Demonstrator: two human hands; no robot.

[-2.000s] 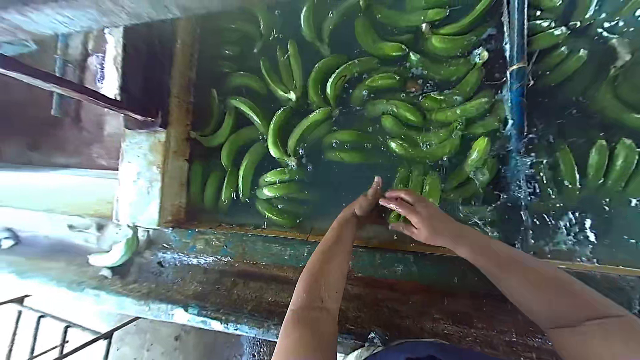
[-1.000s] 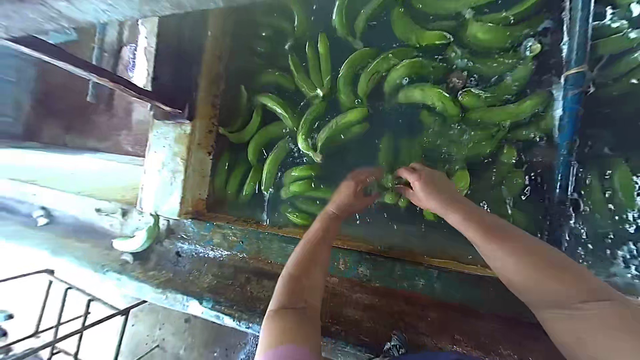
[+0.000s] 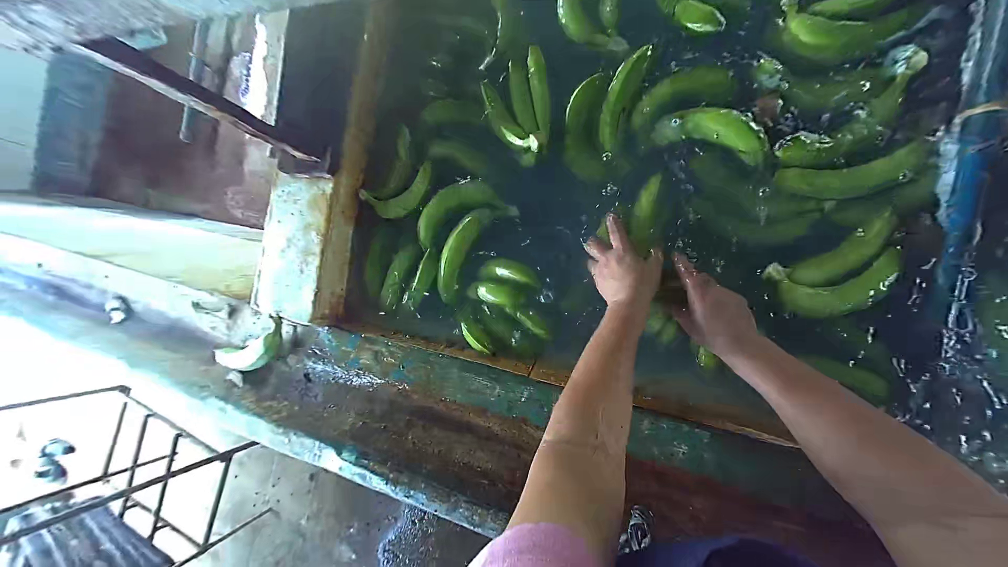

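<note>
Clusters of green bananas point(image 3: 465, 236) float in a water-filled tank with a worn green wall point(image 3: 449, 378). My left hand point(image 3: 622, 268) is at the water over the near part of the tank, fingers spread, touching or just beside a small green banana cluster point(image 3: 647, 209). To its right my right hand point(image 3: 709, 307) reaches down with its fingertips near the water, by more bananas point(image 3: 664, 324) partly under the surface. Whether either hand grips fruit is unclear, since the fingers partly cover it.
A blue pipe point(image 3: 965, 189) crosses the tank at the right. At the left stand a whitish post point(image 3: 291, 248) and a dark slanting bar point(image 3: 197, 98). A loose banana piece point(image 3: 250, 350) lies on the ledge. A metal rail frame point(image 3: 161, 476) is at lower left.
Both hands were close together at the near wall and over bananas; now they are apart, with the left hand's fingers spread. The view has shifted, with the tank's left part nearer the middle.
</note>
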